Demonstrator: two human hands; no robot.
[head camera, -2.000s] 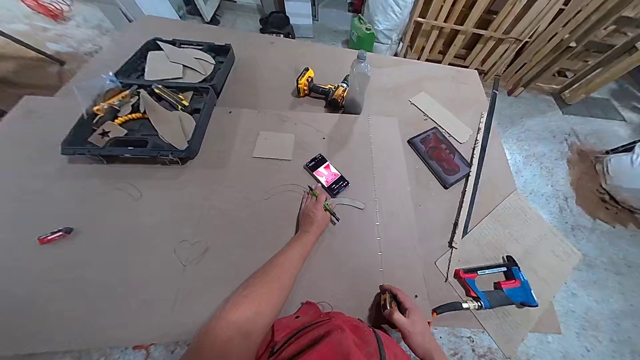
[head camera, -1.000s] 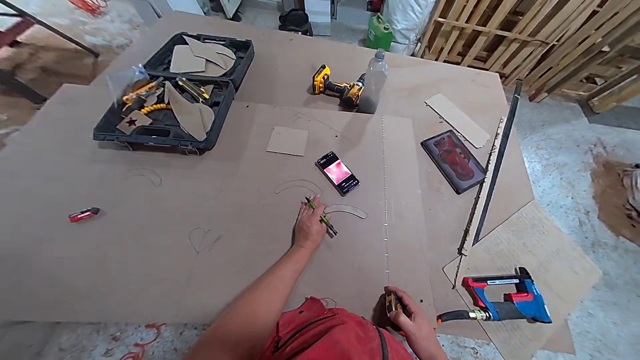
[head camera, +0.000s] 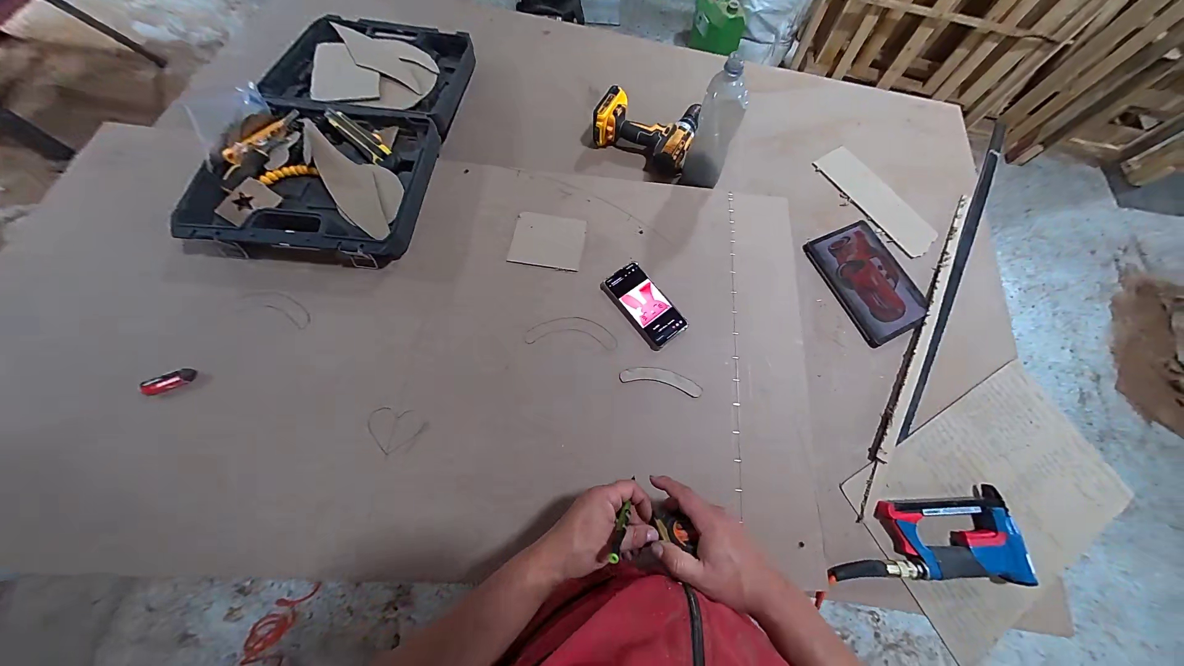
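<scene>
My left hand (head camera: 601, 527) holds a green and black marking tool (head camera: 622, 532), probably a pencil, close to my body at the sheet's near edge. Beside it, my right hand (head camera: 708, 546) grips a black and orange tape measure (head camera: 677, 529). Ahead of both hands lies a curved thin board piece (head camera: 660, 380). A curved outline (head camera: 571, 332) is drawn on the board sheet (head camera: 499, 444) to its left, near a phone (head camera: 645, 305) showing a pink picture. A heart (head camera: 393, 431) is sketched further left.
An open tool case (head camera: 199, 229) holds tools and board offcuts. A cordless drill (head camera: 647, 134) stands by a plastic bottle (head camera: 717, 129). Right are a tablet (head camera: 867, 282), a long dark straight strip (head camera: 953, 291) and a pneumatic stapler (head camera: 962, 536). A red knife-like tool (head camera: 168, 381) lies left.
My left hand has drawn back from the curved piece toward my body, bringing the green tool with it. Both hands are now side by side; the tape measure has stayed in my right hand.
</scene>
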